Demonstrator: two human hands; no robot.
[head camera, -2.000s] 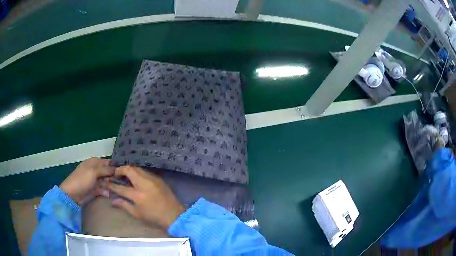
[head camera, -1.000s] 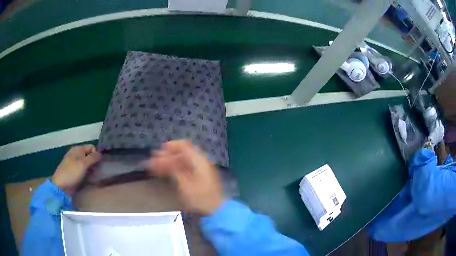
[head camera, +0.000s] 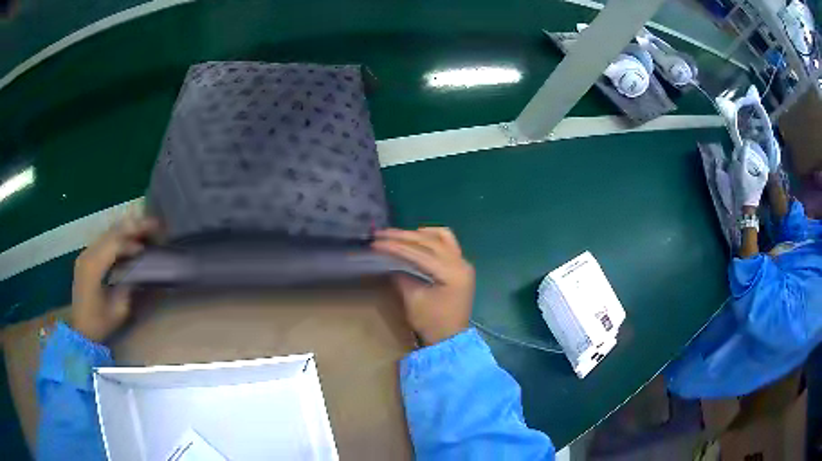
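Observation:
A dark grey patterned bag (head camera: 270, 149) lies across the pale rail, its open end towards me. My left hand (head camera: 104, 275) grips the left corner of its flap, slightly blurred. My right hand (head camera: 437, 284) grips the right corner. The flap is raised and stretched between both hands. Whether anything is inside the bag cannot be told. A white open box base (head camera: 311, 405) sits below on the brown cardboard sheet (head camera: 360, 351), cut off by the bottom edge, with a white leaflet (head camera: 194, 447) in it.
A white leaflet stack (head camera: 581, 311) stands on the green bench (head camera: 505, 225) at right, a thin cord beside it. White headphones (head camera: 628, 76) lie on dark bags behind the slanted metal post (head camera: 581, 67). At far right, a person in blue sleeves (head camera: 757, 315) handles white headphones (head camera: 753, 162).
My right hand has moved from the flap's middle to its right corner. The flap is now raised between both hands. The view has shifted; the other person's headphones are now held upright.

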